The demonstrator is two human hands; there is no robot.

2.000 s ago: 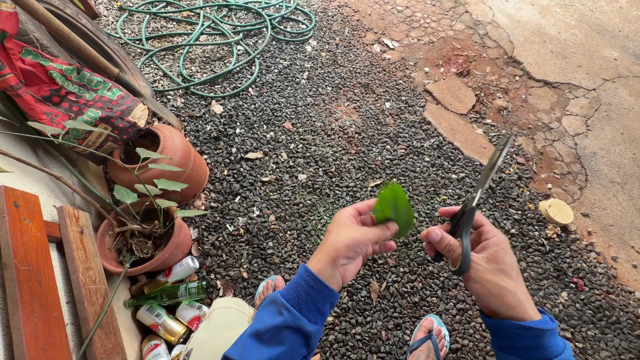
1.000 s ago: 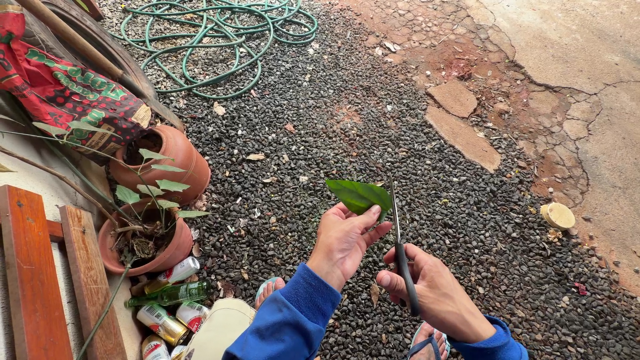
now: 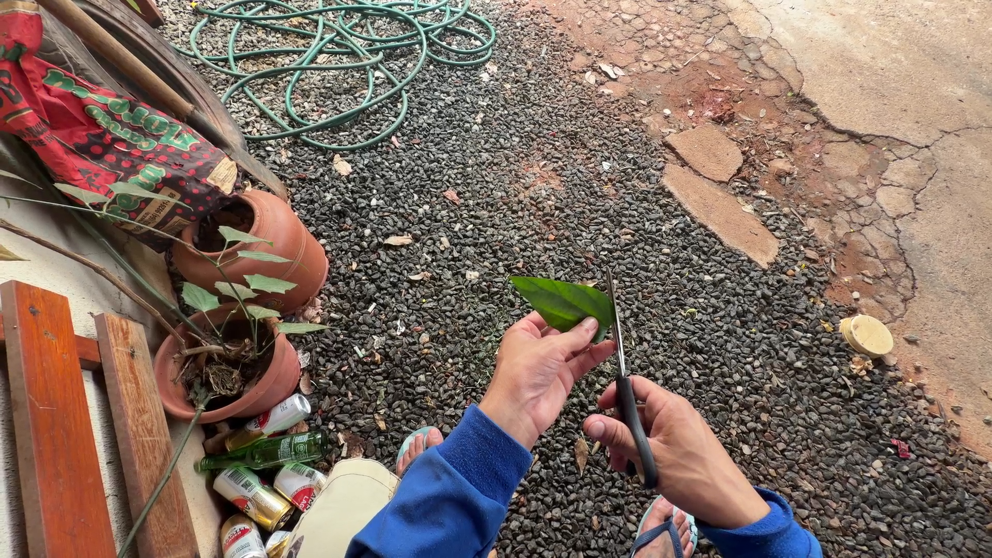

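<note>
Near the middle of the head view, my left hand (image 3: 535, 372) pinches a green leaf (image 3: 564, 301) between thumb and fingers, its pointed tip to the left. My right hand (image 3: 674, 442) grips black-handled scissors (image 3: 618, 333) with the blades pointing up, right at the leaf's right edge. The blades are seen nearly edge-on, so whether they touch or cut the leaf cannot be told. Both hands are above dark gravel, with blue sleeves behind them.
On the left stand two terracotta pots (image 3: 291, 252), one holding a plant (image 3: 232, 291), beside wooden slats (image 3: 139, 434) and a red printed bag (image 3: 101, 124). Cans (image 3: 252, 496) and a green glass bottle (image 3: 267, 451) lie below. A green hose (image 3: 349, 116) coils behind; a round lid-like object (image 3: 866, 335) lies right.
Two seconds ago the scissors were apart from the leaf, farther right; my right hand has brought them left to its edge. My left hand has turned the leaf from upright to sideways.
</note>
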